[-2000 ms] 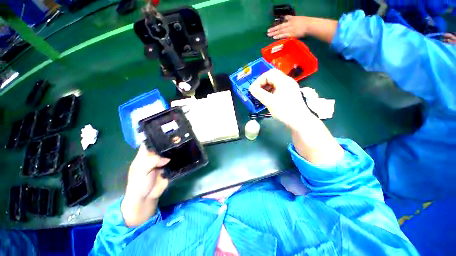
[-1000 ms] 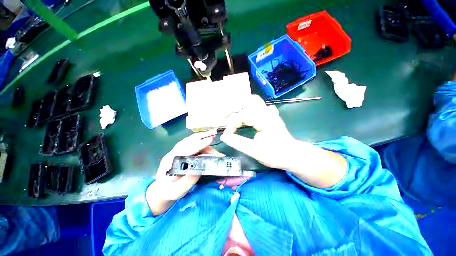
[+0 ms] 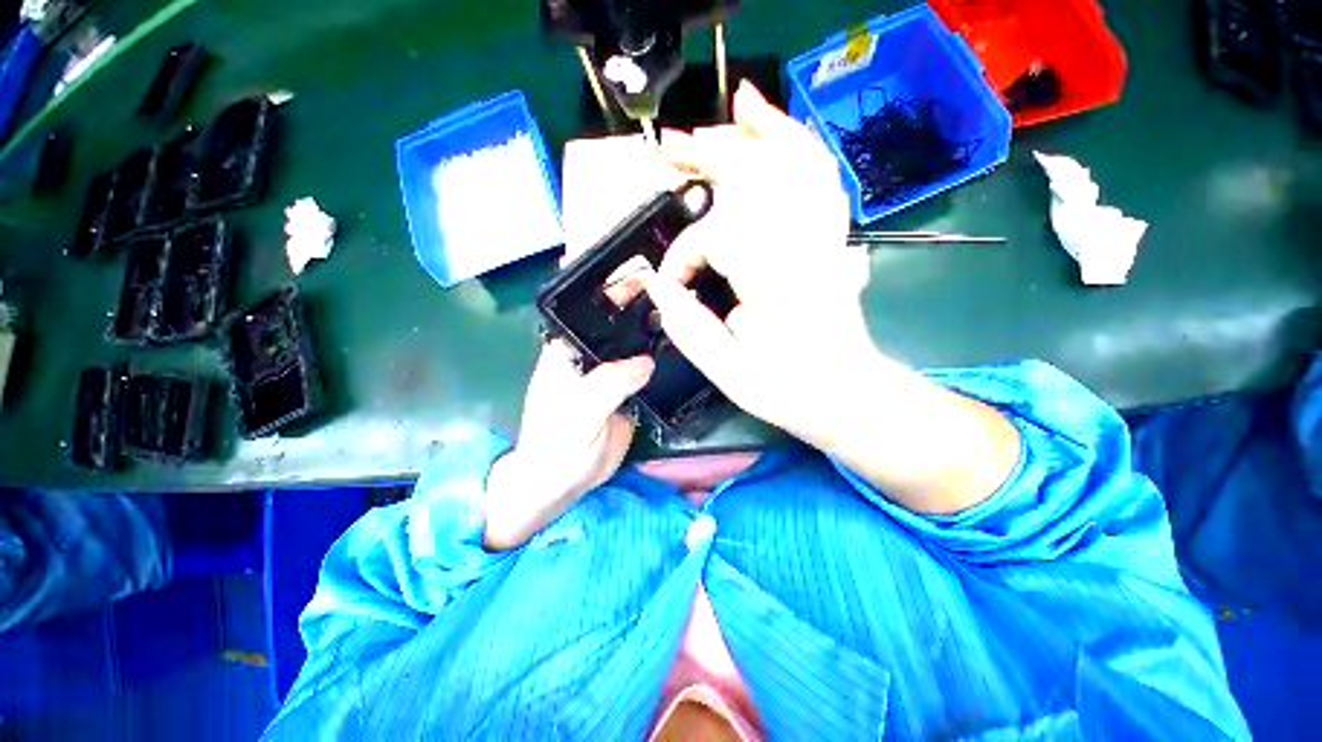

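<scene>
A black rectangular housing (image 3: 602, 313) with a loop at its upper corner is held tilted over the front of the bench, its open side facing me. My left hand (image 3: 568, 428) grips its lower left side, with the thumb over the edge. My right hand (image 3: 776, 261) lies over its right part, with fingertips inside it near a small pale rectangle (image 3: 629, 278). Whether the right fingers hold a small part is hidden. The cream fixture block (image 3: 595, 189) is behind the housing, partly covered by the right hand.
The press (image 3: 638, 65) stands behind the block. A blue bin of white parts (image 3: 413, 196) is left; a blue bin of black parts (image 3: 950, 181) and a red bin (image 3: 1087, 90) are right. Slim metal tools (image 3: 928, 238), tissues (image 3: 1090, 225) and housings (image 3: 271, 363) lie on the green mat.
The housing has turned from edge-on to open side facing me and moved up toward the block. My right hand has moved up and onto it. The view has shifted, so the bench items appear higher.
</scene>
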